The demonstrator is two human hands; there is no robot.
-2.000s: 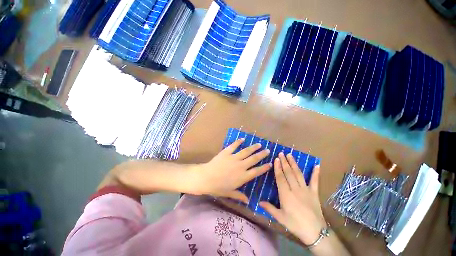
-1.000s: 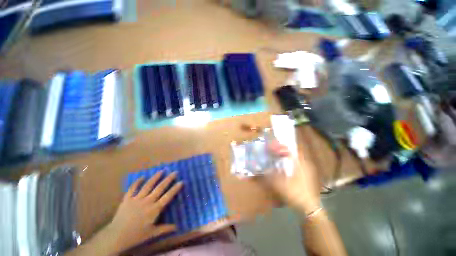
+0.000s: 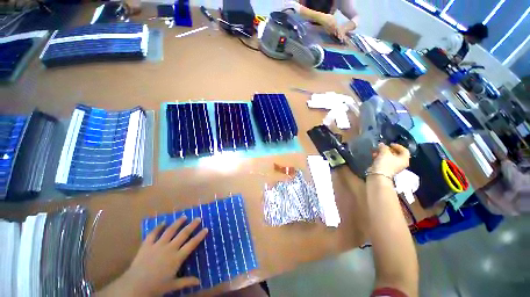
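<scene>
A blue solar cell piece (image 3: pixel 225 236) with pale lines and ribbon ends lies flat at the table's near edge. My left hand (image 3: pixel 165 254) lies on its left part, palm down with fingers spread. My right hand (image 3: pixel 390 159) is stretched out to the right, fingers bent, at a round grey fan-like device (image 3: pixel 372 125). What its fingertips touch or hold is unclear. A loose pile of silvery ribbons (image 3: pixel 292 200) lies right of the cell, with a white strip stack (image 3: pixel 324 190) beside it and a small amber piece (image 3: pixel 284 169) above.
Dark cell stacks (image 3: pixel 234 126) stand on a green-blue plate. Curved blue assemblies (image 3: pixel 100 148), white strips (image 3: pixel 30 252) and long ribbons (image 3: pixel 63 252) are at left. A black case with a yellow-red cable coil (image 3: pixel 454 176) lies far right. People sit across the table.
The view has swung right. My right hand has left the cell, passed over the ribbon pile and reached the grey device. My left hand stays on the cell.
</scene>
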